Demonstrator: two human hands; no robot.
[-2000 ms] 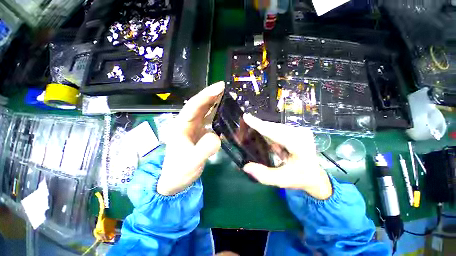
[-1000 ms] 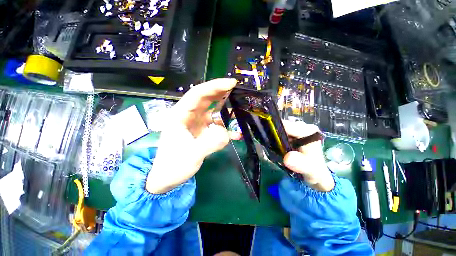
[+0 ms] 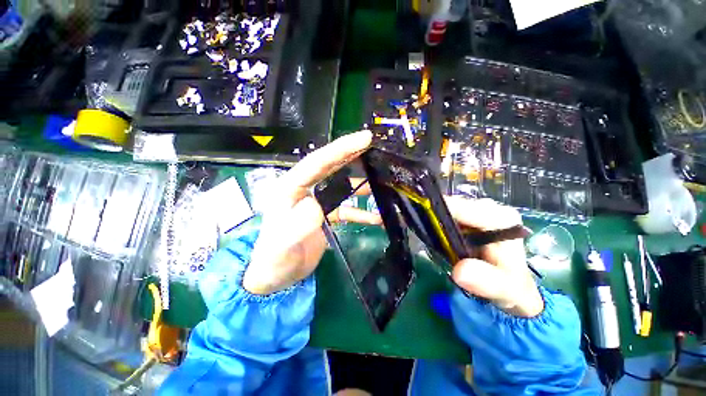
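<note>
My right hand (image 3: 491, 247) holds the phone body (image 3: 422, 205) by its side, tilted on edge above the mat. A yellow edge runs along its inside. My left hand (image 3: 290, 224) holds a thin black frame (image 3: 383, 290) with large openings, its fingers showing through one opening. The frame hangs tilted at the left of the phone body, and their upper ends are close together; I cannot tell if they touch. The left index fingertip is at the top of the phone body. A thin dark strip sticks out at the right fingers.
A green mat (image 3: 333, 332) lies below. Black parts trays (image 3: 209, 128) and a clear compartment tray (image 3: 534, 166) stand behind. A yellow tape roll (image 3: 102, 128) and clear trays (image 3: 85, 201) are left. An electric screwdriver (image 3: 602, 305) and thin tools (image 3: 633, 286) lie right.
The black slab held by both hands two seconds ago is now apart as phone body and frame. Since one second ago, the frame has turned to show its openings.
</note>
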